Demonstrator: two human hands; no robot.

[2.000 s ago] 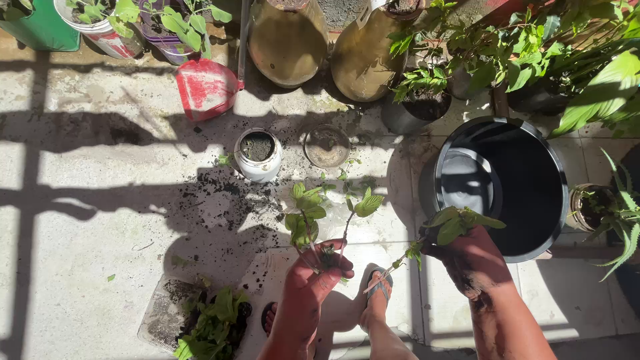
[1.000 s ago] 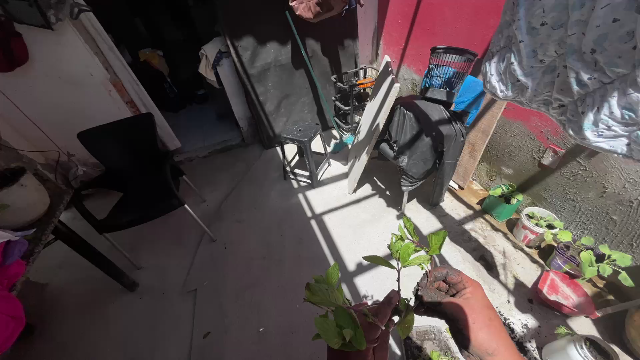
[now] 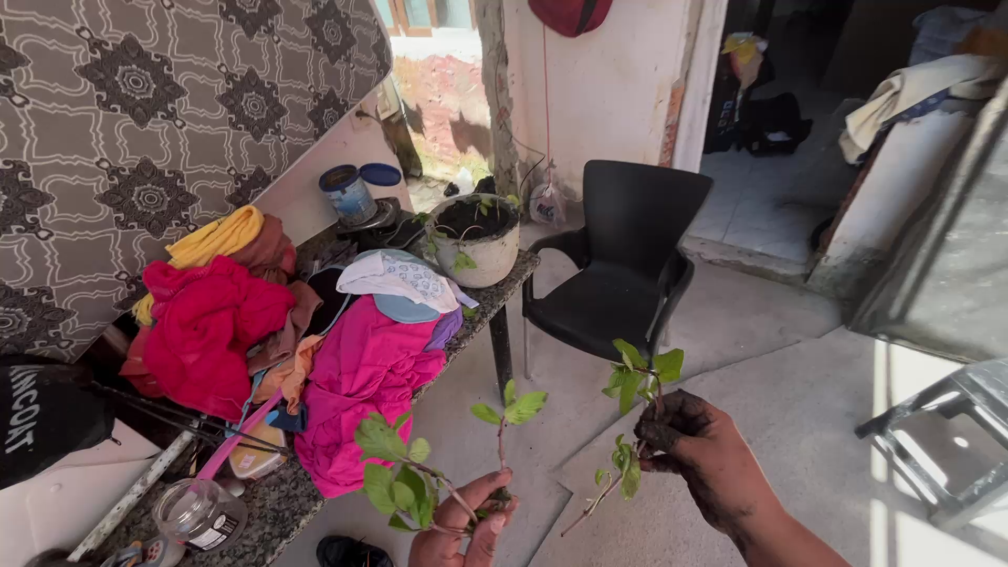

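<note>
My left hand (image 3: 466, 524), at the bottom centre, pinches leafy plant cuttings (image 3: 403, 472) between thumb and fingers, with one reddish stem upright and another leaning left. To its right, my soil-blackened right hand (image 3: 701, 457) grips more leafy cuttings (image 3: 630, 386); leaves stand above the fingers and a stem hangs below. The hands are apart. Beyond them, a pale round pot (image 3: 476, 256) of dark soil with small drooping plants stands at the far corner of a granite countertop (image 3: 276, 504).
Piled clothes (image 3: 370, 378), a clear jar (image 3: 201, 516) and a blue can (image 3: 349, 195) share the countertop. A black chair (image 3: 622, 276) stands beside its far end. At right is a dark stool (image 3: 945, 441); a doorway opens behind. A dark shoe (image 3: 353, 551) is on the floor.
The view has swung from the floor pots past the chair to the countertop. Two seconds ago the hands were over the floor beside a black tub; both still hold cuttings, now farther apart than one second ago.
</note>
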